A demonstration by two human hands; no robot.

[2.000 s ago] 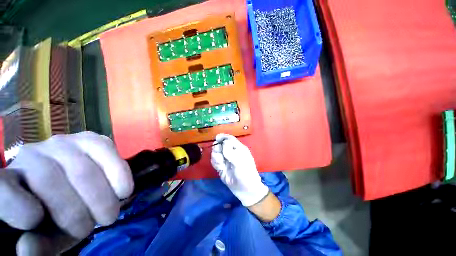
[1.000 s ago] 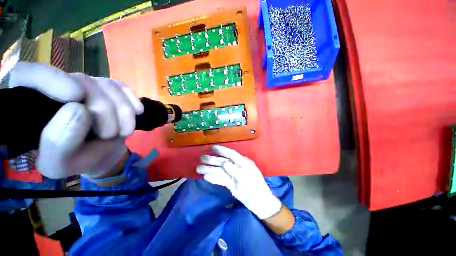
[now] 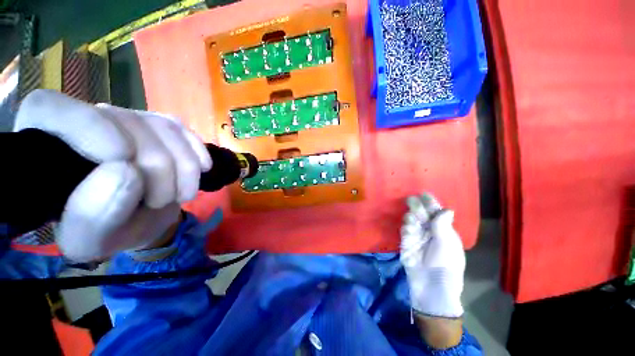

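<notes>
My gloved left hand [image 3: 143, 163] is closed around the thick black screwdriver [image 3: 224, 167]. Its nose, with a yellow ring, is over the left end of the nearest green circuit board [image 3: 296, 172]; the bit's tip is hidden. The orange-brown fixture [image 3: 354, 142] holds three such boards, with a middle board [image 3: 284, 115] and a far board [image 3: 278, 57] in their recesses. My gloved right hand [image 3: 435, 257] is over the red mat, right of the fixture, with its fingers drawn together. Whether it holds any small screws cannot be made out.
A blue bin [image 3: 423, 115] of small silvery screws [image 3: 418, 55] stands at the fixture's upper right. A thicker red mat stack [image 3: 571, 153] lies at the right. Grey ridged rows and tan dividers [image 3: 52, 67] are at the left. A black cord [image 3: 174, 271] crosses my left sleeve.
My right hand has left the bit, opened, then moved right with fingers gathered. My left hand has brought the screwdriver up from below the fixture to the nearest board's left end.
</notes>
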